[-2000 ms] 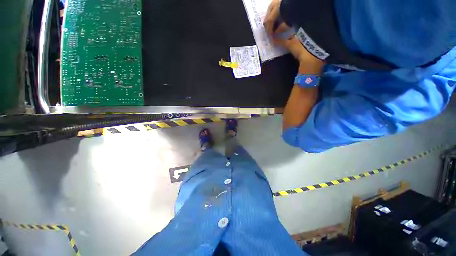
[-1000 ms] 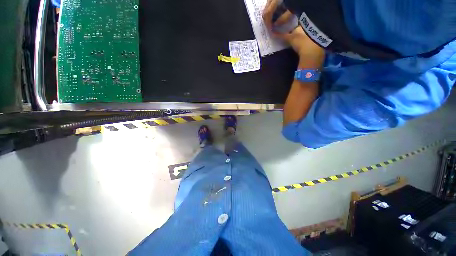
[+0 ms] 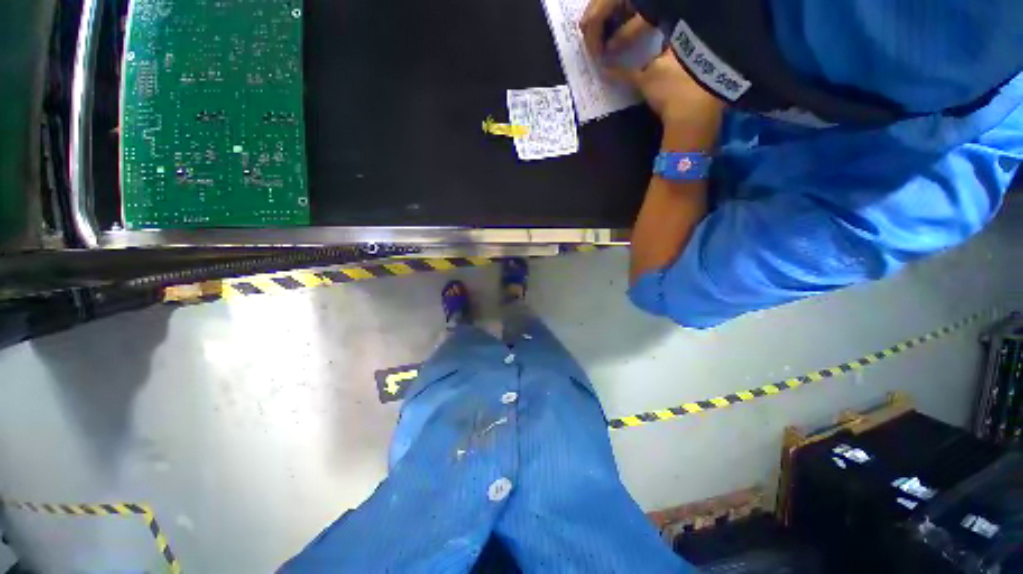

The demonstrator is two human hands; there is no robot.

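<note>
A green circuit board (image 3: 213, 112) lies flat at the left end of a black-topped table (image 3: 415, 191), its far end cut off by the picture's top edge. A small white label (image 3: 544, 121) with print and a yellow tag (image 3: 505, 129) lies on the table to the right of the board. Neither of my hands is in the picture.
Another person in blue (image 3: 830, 224) leans over the table at the right, hands on a printed sheet (image 3: 595, 67). A silver rail (image 3: 84, 123) stands left of the board. Black stacked boxes (image 3: 897, 482) stand on a pallet at the lower right. Yellow-black tape (image 3: 740, 395) crosses the floor.
The board, label and table edge have shifted slightly up and left in the picture. The other person's hands have moved a little on the sheet.
</note>
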